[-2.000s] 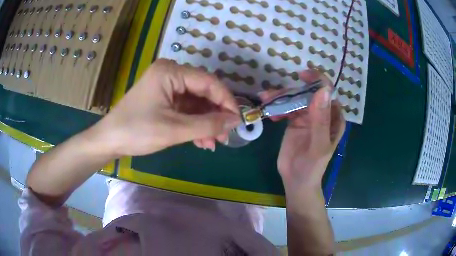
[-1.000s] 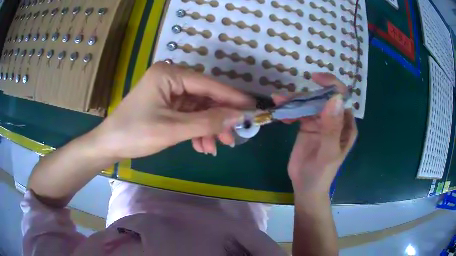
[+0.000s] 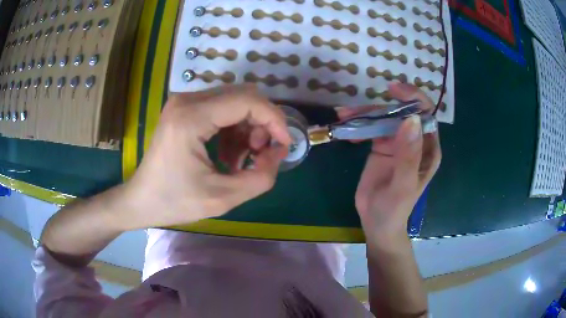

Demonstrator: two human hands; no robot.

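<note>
My right hand (image 3: 400, 161) holds a grey wired hand tool (image 3: 366, 128) level between thumb and fingers, its brass-gold tip (image 3: 320, 135) pointing left. The tool's cable (image 3: 444, 62) runs up across the white slotted tray (image 3: 239, 38). My left hand (image 3: 205, 155) is left of the tip, thumb and forefinger pinched on a tiny component (image 3: 292, 148), blurred and mostly hidden by the fingertips. Behind them stands a squat round dispenser bottle (image 3: 299, 155) with a white cap, partly covered by my left hand. The tool tip appears beside the cap; contact cannot be told.
A brown tray stack (image 3: 112, 81) with rows of silver-headed components is at the left. Several silver heads sit in the white tray's left column. Other white trays (image 3: 549, 124) lie at the far right. A red label (image 3: 493, 15) is at the upper right. Yellow tape (image 3: 291, 231) marks the table's front edge.
My left fingertips have moved slightly left, away from the tool tip, and more of the dispenser shows. The tool is more level. The camera view has shifted, so the trays sit further left.
</note>
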